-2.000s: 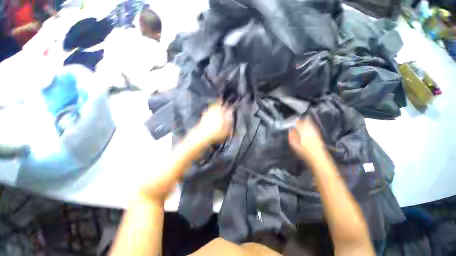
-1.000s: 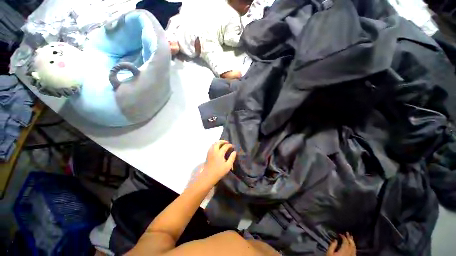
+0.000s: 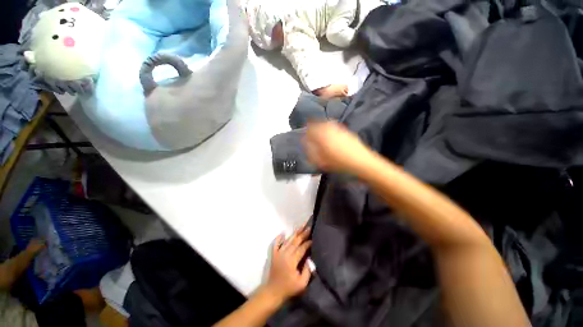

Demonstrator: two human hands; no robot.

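Observation:
A large heap of dark grey garments (image 3: 396,255) covers the right side of the white table. A sleeve end (image 3: 289,153) with small silver pieces lies flat on the tabletop. My right hand (image 3: 331,147) reaches across and is on this sleeve behind its end; it is blurred, with the fingers curled, and its exact hold cannot be made out. My left hand (image 3: 291,263) lies at the near garment's edge, fingers spread and pointing forward, partly on the white tabletop, with no clear grip on the cloth.
A light blue and grey padded baby seat (image 3: 192,108) stands on the white table (image 3: 192,191) at the left. A baby's legs (image 3: 307,57) lie beside the heap at the back. A blue plastic crate (image 3: 83,236) is on the floor at left, with another person's hand (image 3: 19,258) near it.
The view has shifted left. My right hand has moved from the lower right of the heap across to the sleeve end. My left hand is now nearer the table's front edge, fingers spread.

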